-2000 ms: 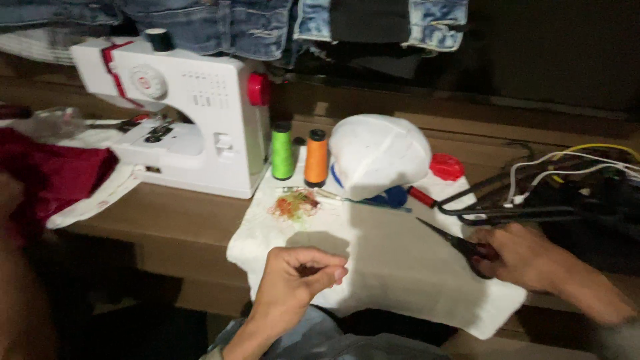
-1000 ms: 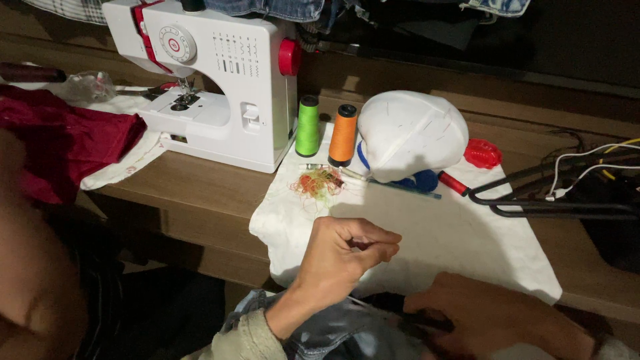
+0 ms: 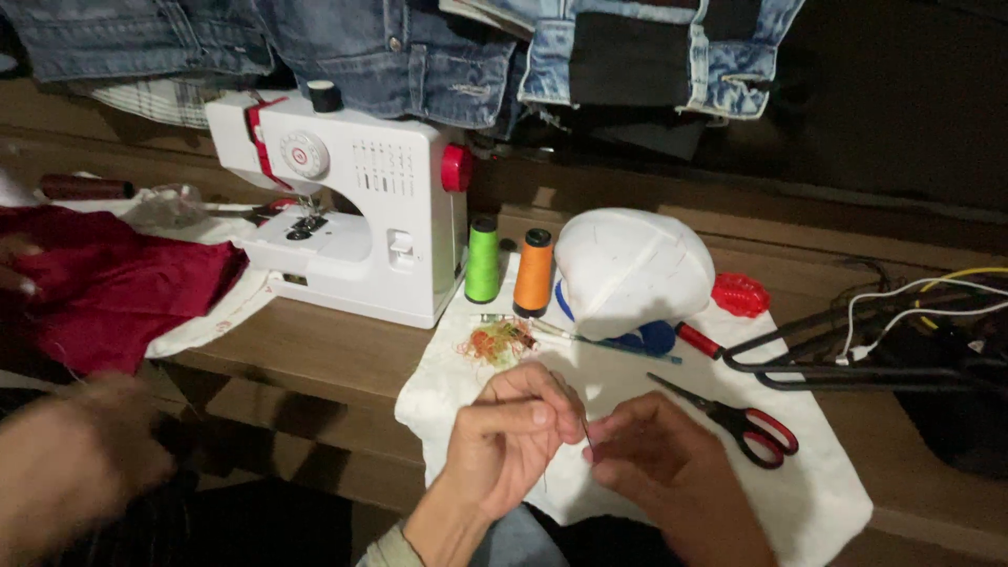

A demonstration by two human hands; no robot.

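Observation:
My left hand (image 3: 512, 441) pinches a thin dark thread or needle (image 3: 587, 437) over the white cloth (image 3: 622, 378); which of the two cannot be told. At its lower end are the fingertips of my right hand (image 3: 669, 465), closed around it. To the right, scissors with red and black handles (image 3: 748, 429) lie on the cloth. Beyond my hands are a tangle of thread scraps (image 3: 496, 342), a green thread cone (image 3: 482, 264), an orange thread cone (image 3: 533, 272), a white domed pincushion (image 3: 634, 264) and a red thread spool (image 3: 699, 340).
A white sewing machine (image 3: 354, 181) stands at the back left. At the far left another person's hand (image 3: 79, 457) is near dark red fabric (image 3: 118, 276). Jeans (image 3: 394, 63) hang above. A black metal frame (image 3: 787, 370) and a white cable (image 3: 854, 315) lie at right.
The scissors, in my right hand two seconds ago, now lie on the cloth. My right hand has come up beside my left. The other person's hand has come into view at lower left.

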